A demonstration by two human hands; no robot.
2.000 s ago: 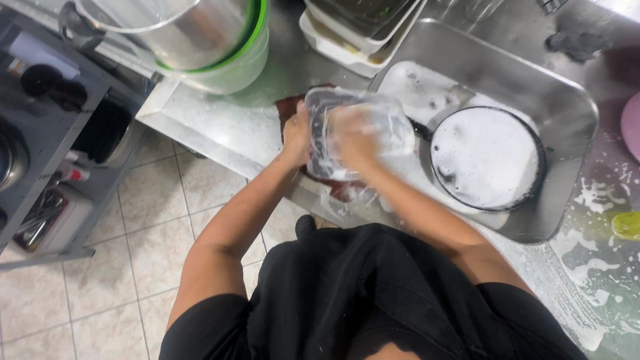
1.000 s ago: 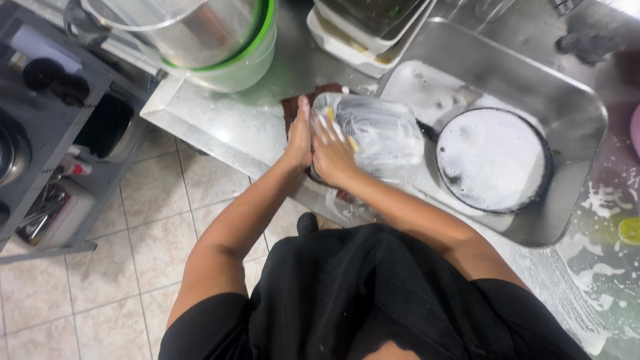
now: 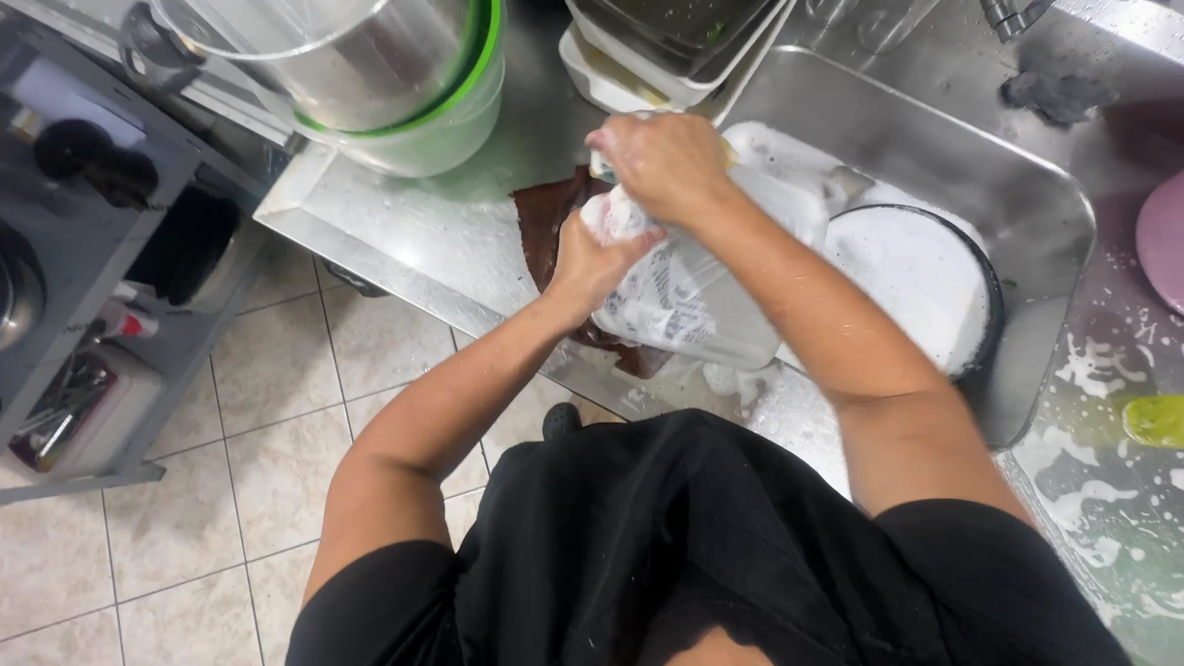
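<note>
My left hand [image 3: 601, 250] grips the soapy near-left corner of a clear plastic container [image 3: 731, 296], its thumb pointing right. Just above it, my right hand [image 3: 661, 166] is closed over a sponge [image 3: 603, 165], of which only small parts show, at the container's far-left edge. Foam and writing show on the container's side. Beneath lies a brown cloth [image 3: 546, 222] on the steel counter. To the right, a round black-rimmed pan [image 3: 980, 268] full of white foam sits in the steel sink [image 3: 1045, 342].
A steel pot [image 3: 361, 83] stands inside green-rimmed plastic bowls [image 3: 444, 139] at the upper left. White trays [image 3: 592, 74] are stacked behind my hands. A dark scouring pad [image 3: 1059, 92], a pink round item [image 3: 1167, 240] and a yellow-green item [image 3: 1156, 421] lie on the right. Grey shelving [image 3: 185, 370] stands left.
My right hand has moved from the container's face to its far-left edge. The container has turned in my hands, and its far end now points down and to the right.
</note>
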